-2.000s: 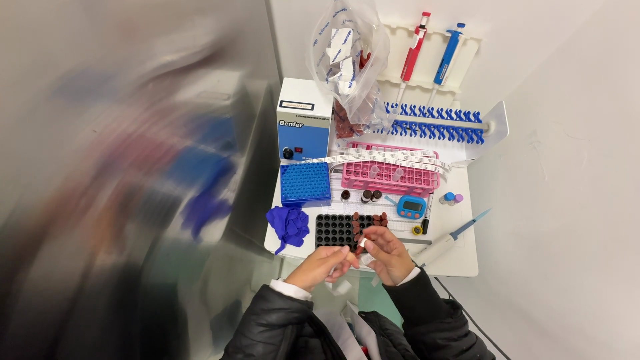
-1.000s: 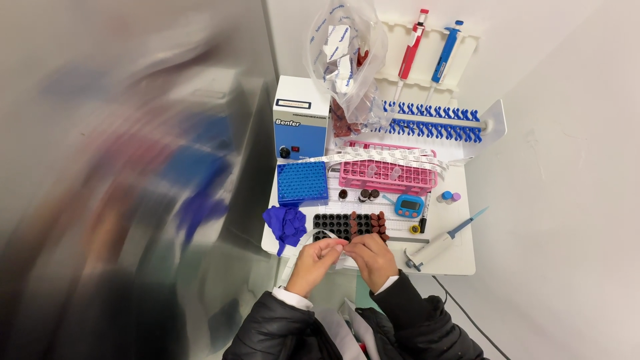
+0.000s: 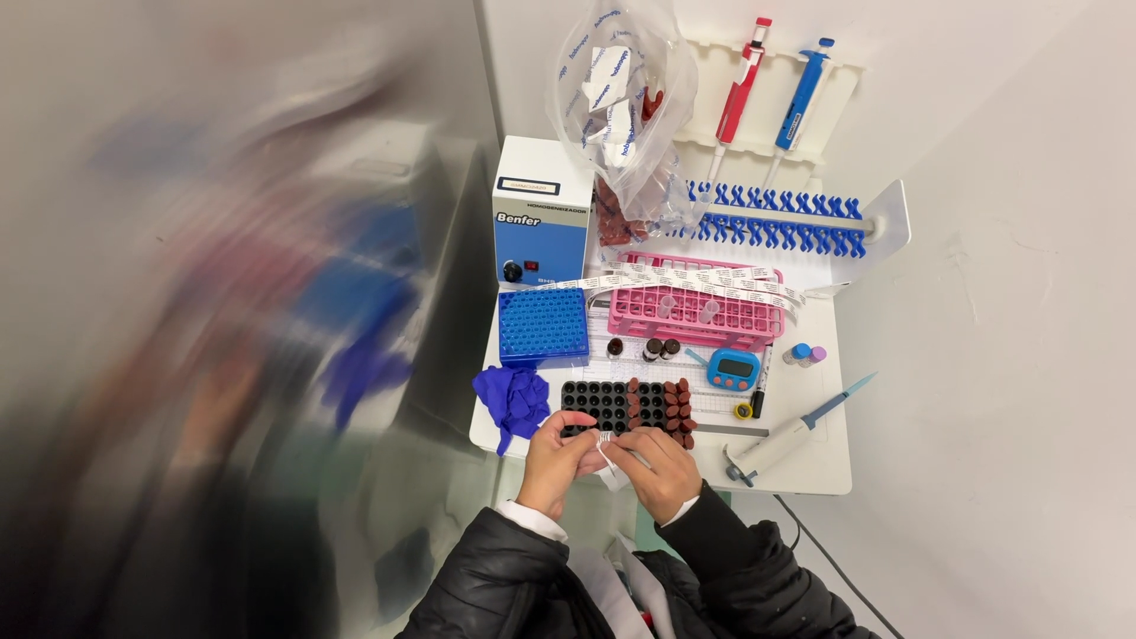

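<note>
My left hand (image 3: 561, 460) and my right hand (image 3: 655, 469) meet at the table's front edge, fingertips pinched on a small white label strip (image 3: 607, 437), part of which hangs below them. Whether a tube is also between the fingers cannot be told. Just beyond my hands lies a black tube rack (image 3: 607, 397), with reddish-brown capped tubes (image 3: 679, 411) in its right columns and one middle column. A pink wire-style rack (image 3: 701, 333) stands farther back, with long printed label strips (image 3: 683, 282) draped over it and a few clear tubes inside.
Left are a Benfer homogenizer (image 3: 541, 240), a blue tube rack (image 3: 543, 324) and crumpled blue gloves (image 3: 513, 401). Dark vials (image 3: 653, 349), a blue timer (image 3: 733, 368) and a pipette (image 3: 781, 444) lie right. Behind are a plastic bag (image 3: 621, 106), a blue-clipped mixer (image 3: 781, 220) and two pipettes (image 3: 742, 93) on a stand.
Both hands have stayed together near the black rack, with fingers shifting on the white label strip. They covered more of the rack's front two seconds ago.
</note>
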